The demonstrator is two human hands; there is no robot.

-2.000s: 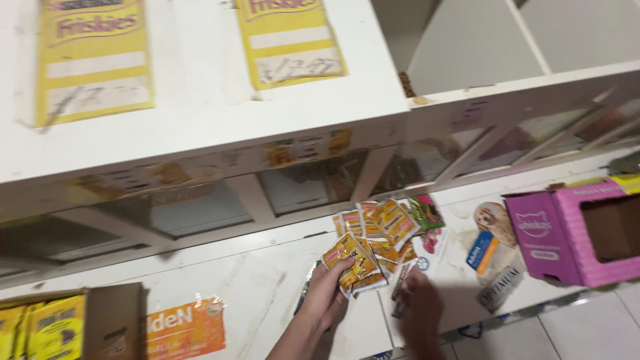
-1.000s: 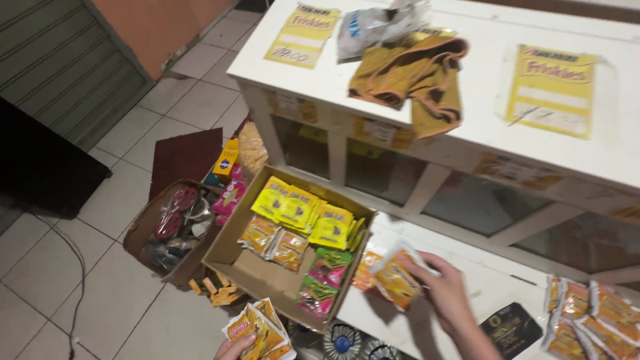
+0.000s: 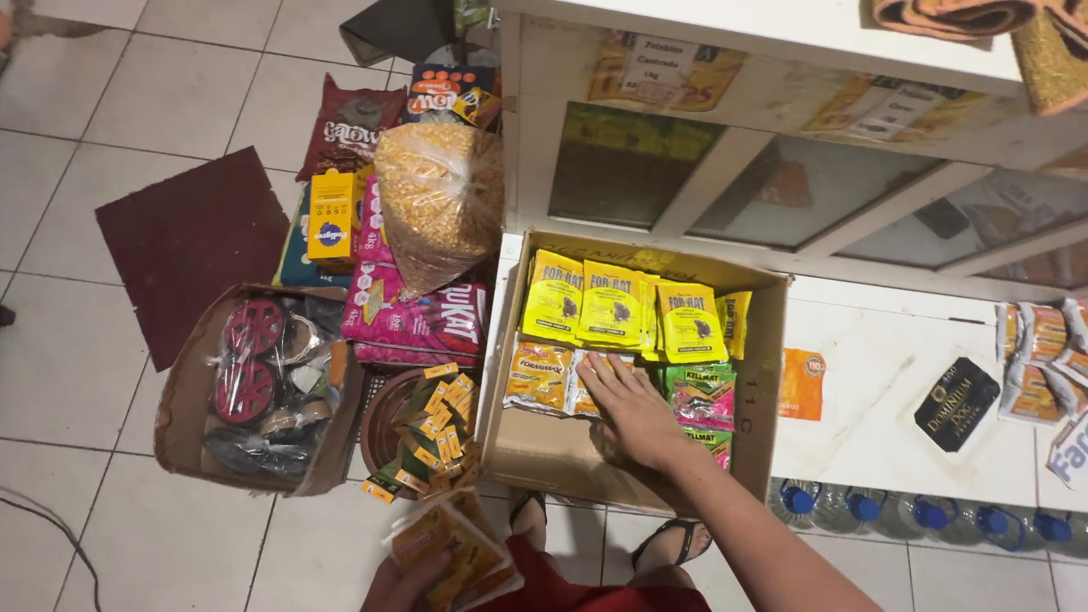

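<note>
A cardboard box (image 3: 544, 459) holds upright rows of yellow rat-bait sachets (image 3: 612, 306), orange and white Formimax sachets (image 3: 538, 374), and green and pink Kellmat sachets (image 3: 701, 395). My right hand (image 3: 633, 412) lies flat, fingers apart, on one of the orange and white sachets inside the box; whether it grips the sachet is not clear. Below and left of the box, my left hand (image 3: 412, 578) holds a small stack of orange and white sachets (image 3: 455, 548). More such sachets (image 3: 1033, 391) lie on the white shelf (image 3: 858, 323) at the far right.
Left of the cardboard box stand a bowl of small yellow and green packets (image 3: 433, 425), an open carton with wheels (image 3: 255, 374), pet-food bags (image 3: 416, 314) and a clear bag of corn (image 3: 438, 187). A white cabinet (image 3: 527, 136) rises behind. Blue-capped bottles (image 3: 863, 506) line the shelf's lower edge.
My right hand held orange and white sachets at the box's right side a second ago; now it rests on a sachet inside. The view has swung left.
</note>
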